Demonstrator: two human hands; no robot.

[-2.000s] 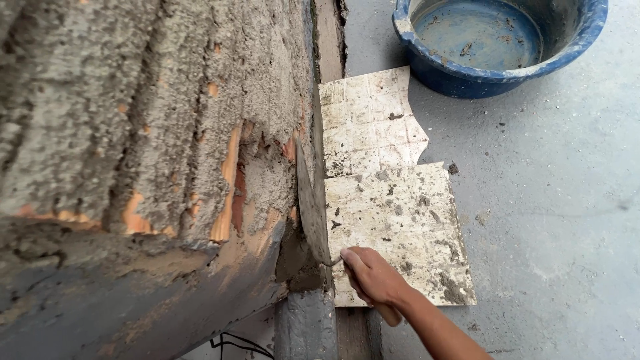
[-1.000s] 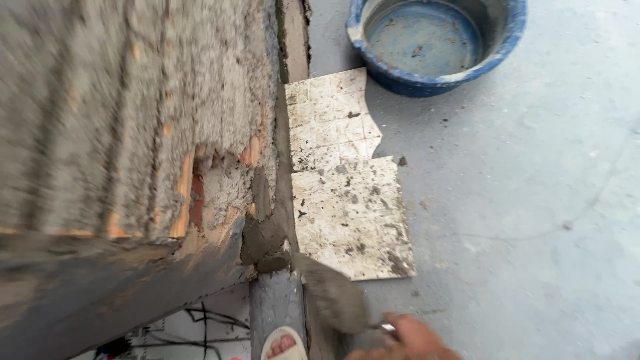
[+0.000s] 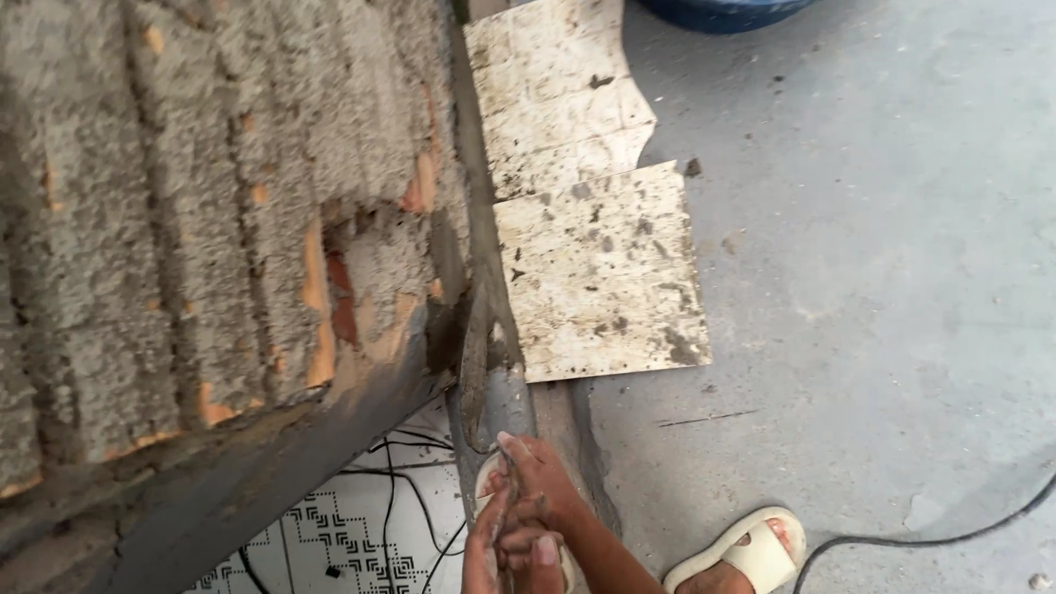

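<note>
A mortar-smeared trowel (image 3: 474, 367) is held edge-on, its narrow-looking blade against fresh mortar at the bottom corner of the rough wall. My right hand (image 3: 540, 483) grips its handle, which the fingers mostly hide. Just below and left, my left hand (image 3: 487, 540) is close against the right one, fingers extended and smeared with grey; whether it also touches the handle cannot be seen. The grooved, mortar-coated wall (image 3: 190, 165) shows orange brick patches and a broken hollow (image 3: 340, 285). Wet mortar (image 3: 448, 338) covers the corner beside the blade.
Two mortar-spotted white boards (image 3: 606, 280) lie along the wall's base on the grey floor (image 3: 866, 272). A blue basin (image 3: 726, 15) is at the top edge. Black cables (image 3: 404, 474) cross patterned tiles at lower left; another cable (image 3: 924, 540) lies right. Sandalled feet (image 3: 763, 549) stand below.
The trowel has moved from over the floor beside the ledge up and left to the wall corner. My left hand has come into view beside the right.
</note>
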